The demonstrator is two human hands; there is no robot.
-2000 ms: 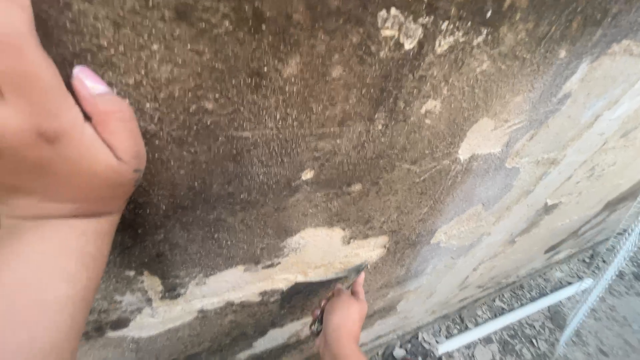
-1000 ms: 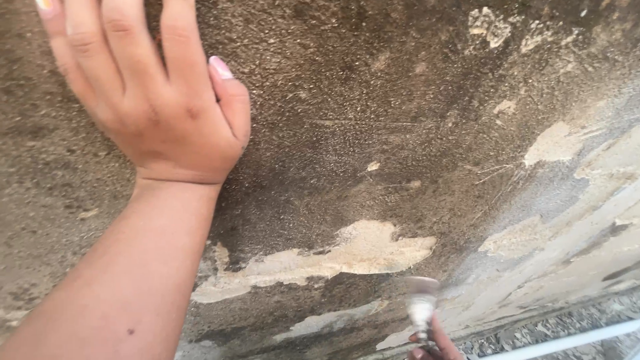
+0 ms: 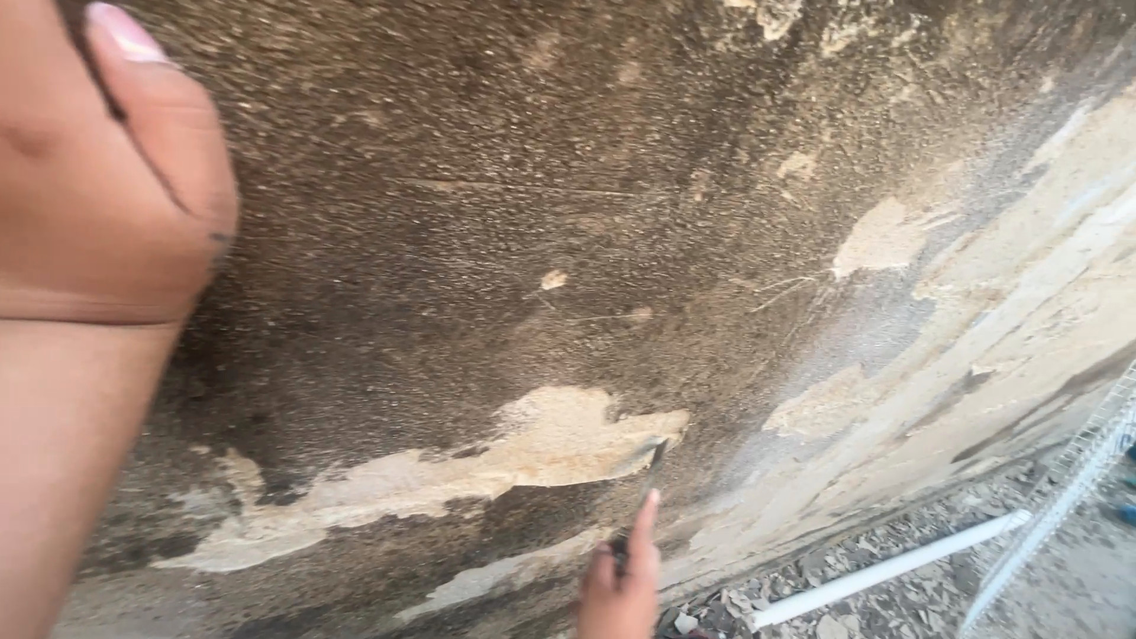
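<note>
At the left edge my left hand (image 3: 115,177) lies against a dark, rough, stained wall (image 3: 426,266); its fingertips are out of frame and nothing shows in it. Low in the view, my right hand (image 3: 621,568) grips a scraper (image 3: 655,461), its index finger stretched along the tool. The scraper's thin blade touches the right end of a pale bare patch (image 3: 550,435), where the dark coating is gone. A second light strip (image 3: 488,581) runs below that patch.
Flakes of debris (image 3: 834,603) lie on the ground along the wall's foot. A white pipe (image 3: 896,568) rests on them, and a metal mesh strip (image 3: 1047,506) leans at the right. More pale peeled areas (image 3: 887,235) mark the wall at the right.
The scraper, below and clear of the patch's right end one second ago, is now against it, its blade seen nearly edge-on. The view has shifted, so less of my left hand shows.
</note>
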